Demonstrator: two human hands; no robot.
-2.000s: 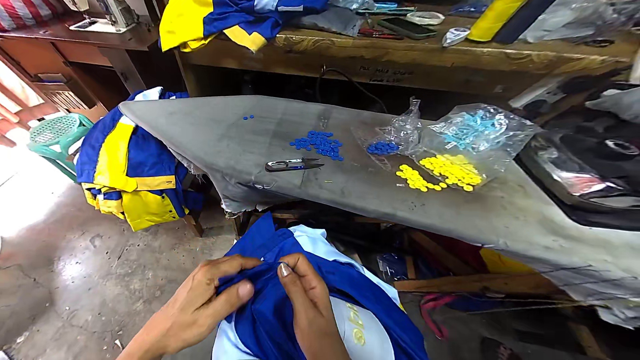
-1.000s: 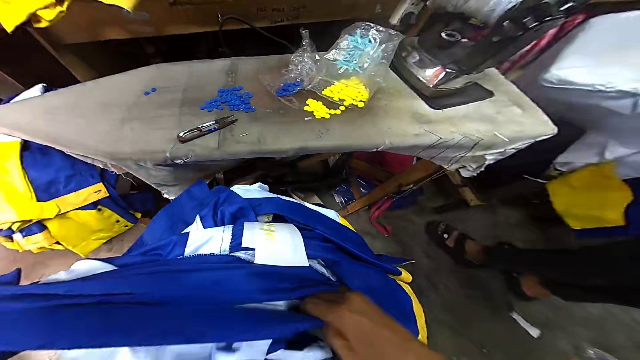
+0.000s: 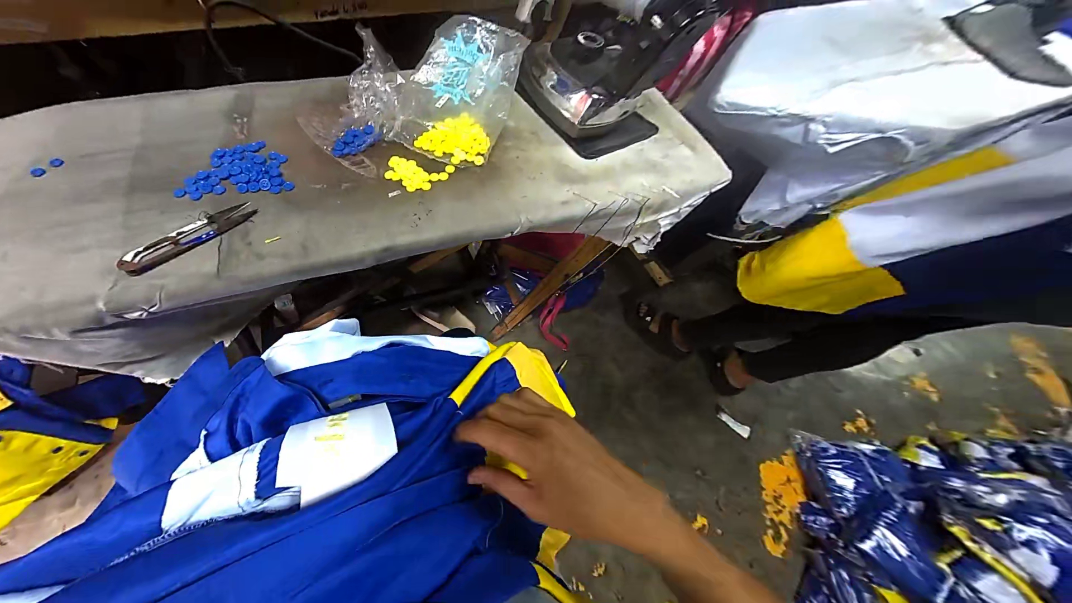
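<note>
A blue garment with white panels and yellow trim [image 3: 335, 519] lies spread across the lap. My right hand [image 3: 536, 461] is on its yellow-edged part, fingers curled over the cloth. My left hand is out of view. Beyond the garment stands a cloth-covered ironing board [image 3: 335, 226]. On it lie thread snips [image 3: 188, 239], a loose pile of blue buttons [image 3: 239, 170], more blue buttons [image 3: 355, 141] on clear plastic, and yellow buttons [image 3: 452, 138] partly in a clear plastic bag [image 3: 477, 71] with turquoise print.
An iron [image 3: 586, 92] rests at the board's right end. A person's legs in black trousers [image 3: 804, 343] are at the right, beside hanging yellow, white and blue cloth [image 3: 812, 268]. Plastic-wrapped garments [image 3: 938, 519] lie on the floor. Another blue and yellow garment [image 3: 50, 452] is at the left.
Two seconds ago both hands pinched the bunched garment; now it is spread out and only my right hand shows, further right on its yellow edge. The view has swung right.
</note>
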